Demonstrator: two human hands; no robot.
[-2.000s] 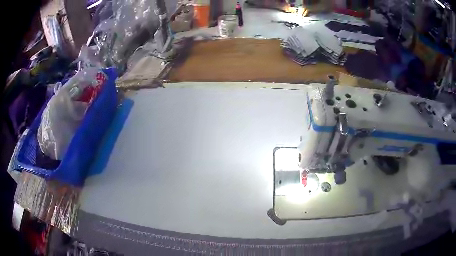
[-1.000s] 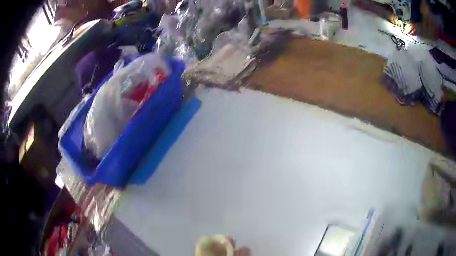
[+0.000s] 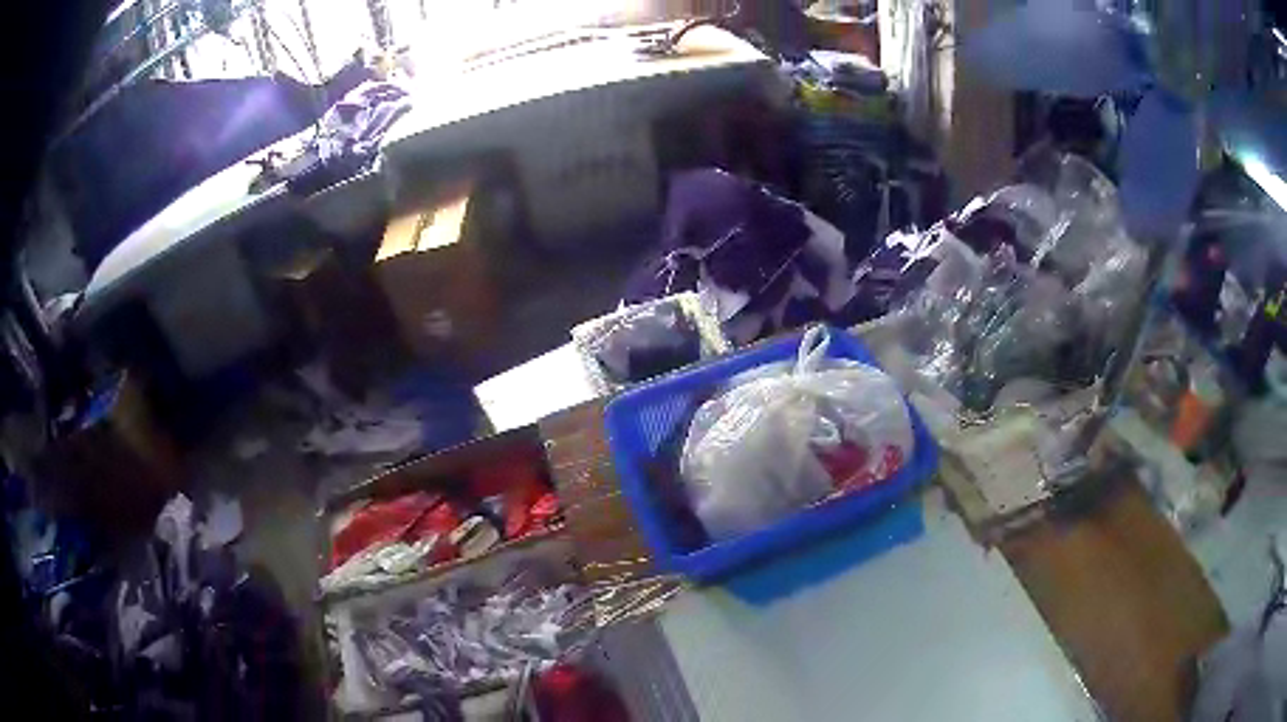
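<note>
Neither of my hands is in the picture. Nearest in front of me, a deep blue plastic basket point(image 3: 783, 542) stands at the end of the white sewing table point(image 3: 875, 635). In it sits a cloudy white plastic bag point(image 3: 755, 459), its top gathered into a knot or loop, with something red point(image 3: 858, 466) at its right side. A lighter blue edge point(image 3: 833, 561) shows under the basket. What my hands hold cannot be seen.
Left of the table are boxes with red pieces point(image 3: 409, 529) and pale scraps point(image 3: 466, 628). A brown box point(image 3: 438, 261) stands further back. Clear plastic film point(image 3: 1037, 317) is heaped behind the basket, beside a brown board point(image 3: 1122, 585). Dark and white fabric point(image 3: 155, 607) lies lower left.
The view has swung left. The sewing machine has left the picture, the basket now shows nearer the middle, and the small round cream item and fingertips at the lower edge are gone from view.
</note>
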